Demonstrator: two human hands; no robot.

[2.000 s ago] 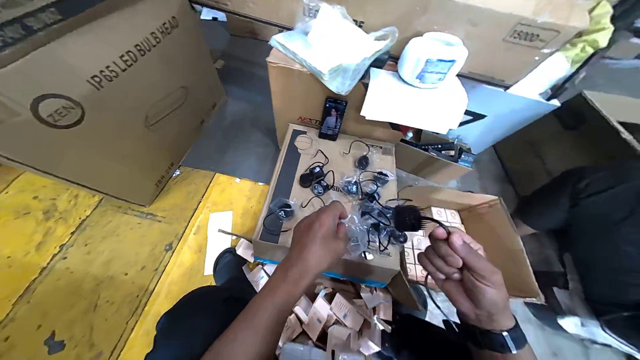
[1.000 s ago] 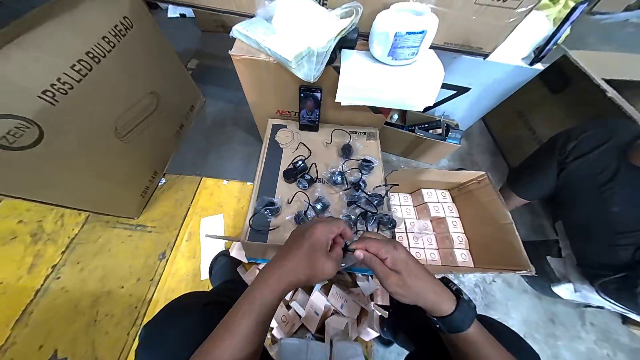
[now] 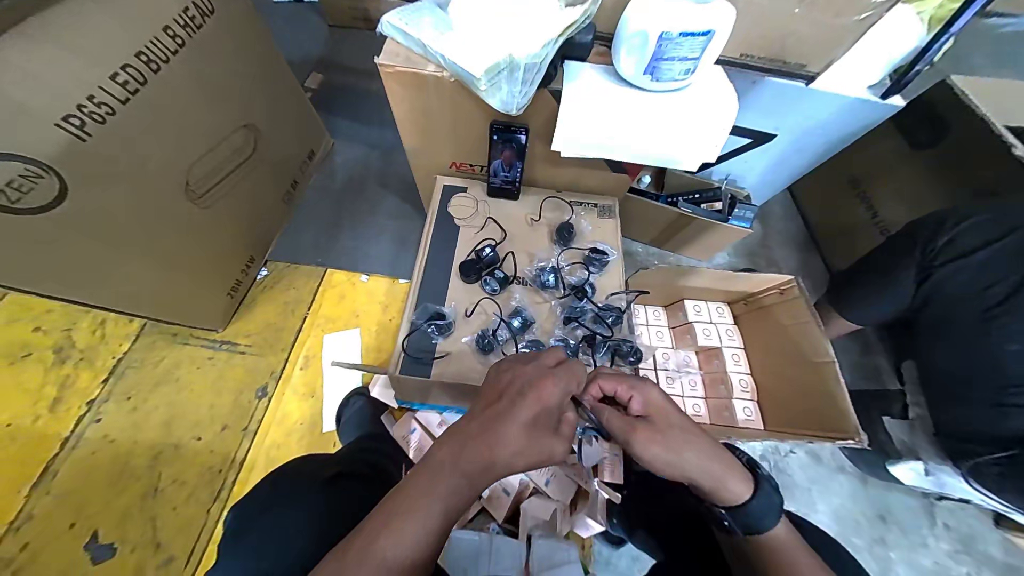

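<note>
My left hand [image 3: 532,408] and my right hand [image 3: 648,424] meet at the front edge of a flat cardboard box [image 3: 512,228]. Between their fingers is a small black corded device [image 3: 588,424], partly hidden by the fingers, with something clear around or below it. Just beyond the hands, several round black devices with short cables lie on the flat box, such as one at the back [image 3: 564,234]; many are in clear plastic bags [image 3: 436,322]. A smartphone [image 3: 507,160] stands upright at the box's back edge.
To the right, an open carton [image 3: 796,352] holds rows of small boxes [image 3: 700,336]. Loose small cartons [image 3: 552,484] lie below my hands. A large carton [image 3: 144,160] stands left. Behind are a white plastic jug [image 3: 672,44] and paper sheets [image 3: 640,120]. A person's dark-clothed leg [image 3: 952,312] is at right.
Two seconds ago my right hand held a black corded device up, apart from my left hand. The hands have since come together at the box's front edge. The view has shifted.
</note>
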